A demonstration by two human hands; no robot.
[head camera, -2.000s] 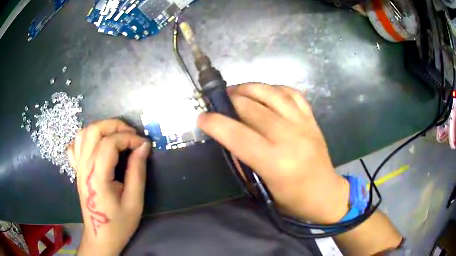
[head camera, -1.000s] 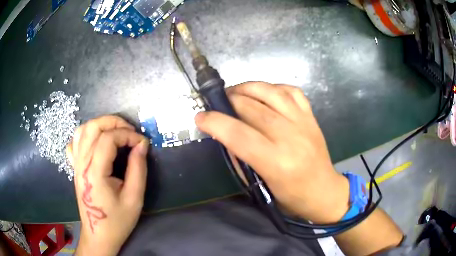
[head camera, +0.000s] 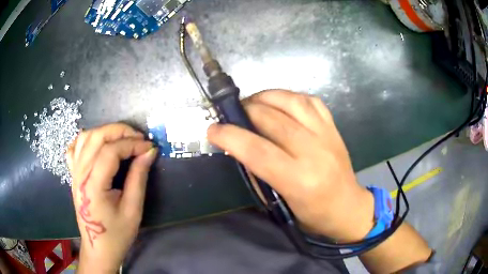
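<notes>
A blue circuit board with strong white glare lies on the dark green mat under my hands. My right hand is shut on the black handle of a soldering iron. The iron points up and away, its barrel beyond the board, with a thin bent metal tube beside it. The right fingertips hide the board's right part. My left hand has thumb and forefinger pinched at the board's left end; whether they hold a tiny part cannot be told. A heap of tiny clear-silver components lies left of it.
More blue boards overlap at the top left, with another beside them. A pale spool with an orange-red band is at the upper right. Black cables loop past my right wrist, which wears a blue band.
My left hand has shifted slightly left, its pinched fingertips staying at the board's left end. The whole view has shifted slightly. My right hand keeps its grip on the iron.
</notes>
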